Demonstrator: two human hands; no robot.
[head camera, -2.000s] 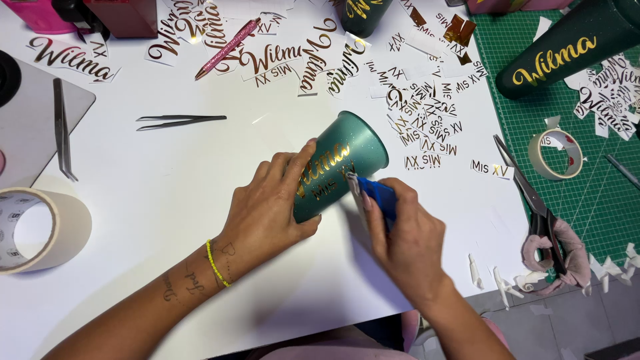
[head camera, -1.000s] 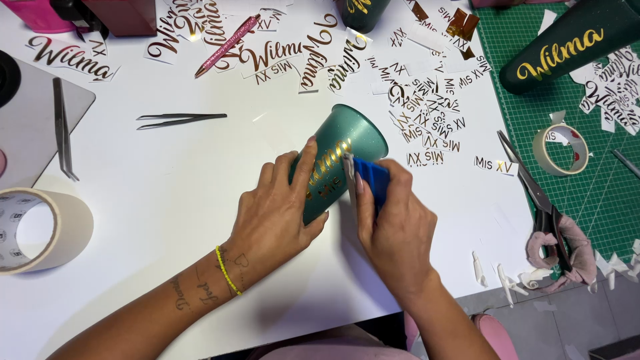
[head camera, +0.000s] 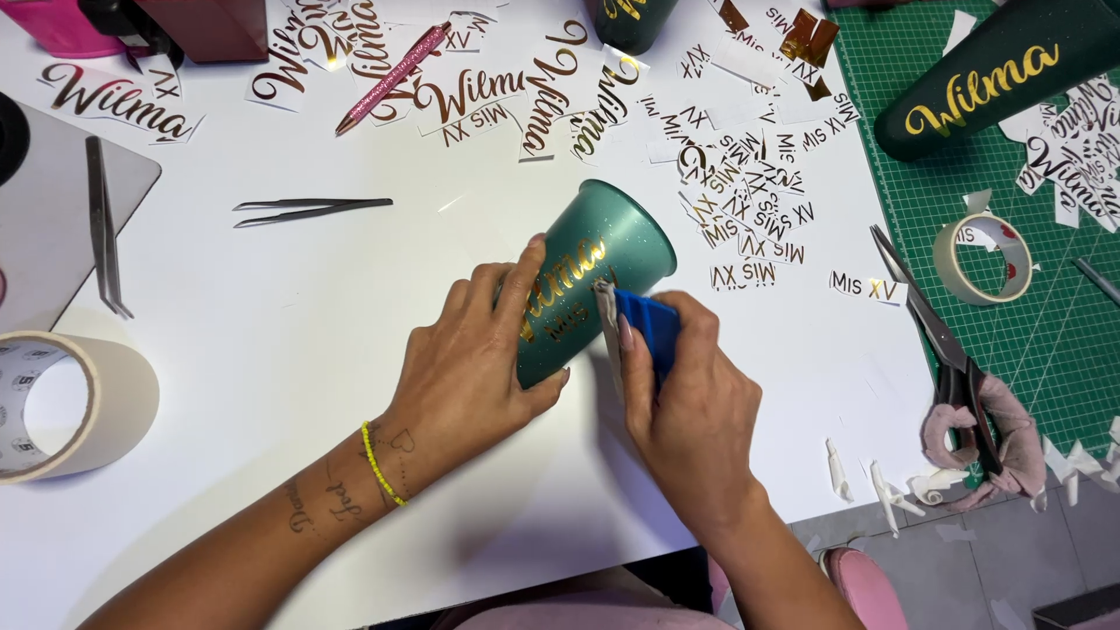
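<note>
A green plastic cup (head camera: 626, 223) with gold script lettering and smaller dark-looking lettering below it lies tilted over the white table, its rim toward the upper right. My left hand (head camera: 477, 341) grips the cup from its left side, fingers over the wall and thumb near the base. In my right hand (head camera: 691, 385) is a blue squeegee (head camera: 649, 325) with a cloth-like pale edge. That edge touches the cup beside the small lettering. Part of the lettering is hidden by the squeegee and my left fingers.
Black tweezers (head camera: 311, 208) lie left of the cup, near a masking tape roll (head camera: 122, 407). Cut lettering decals (head camera: 744, 192) and a pink glitter pen (head camera: 394, 79) lie beyond. Scissors (head camera: 945, 337), a smaller tape roll (head camera: 945, 254) and another green cup (head camera: 980, 87) are by the green cutting mat (head camera: 1050, 350).
The squeegee's edge has shifted slightly on the cup, and the cup's tilt has changed a little. Both hands keep their hold.
</note>
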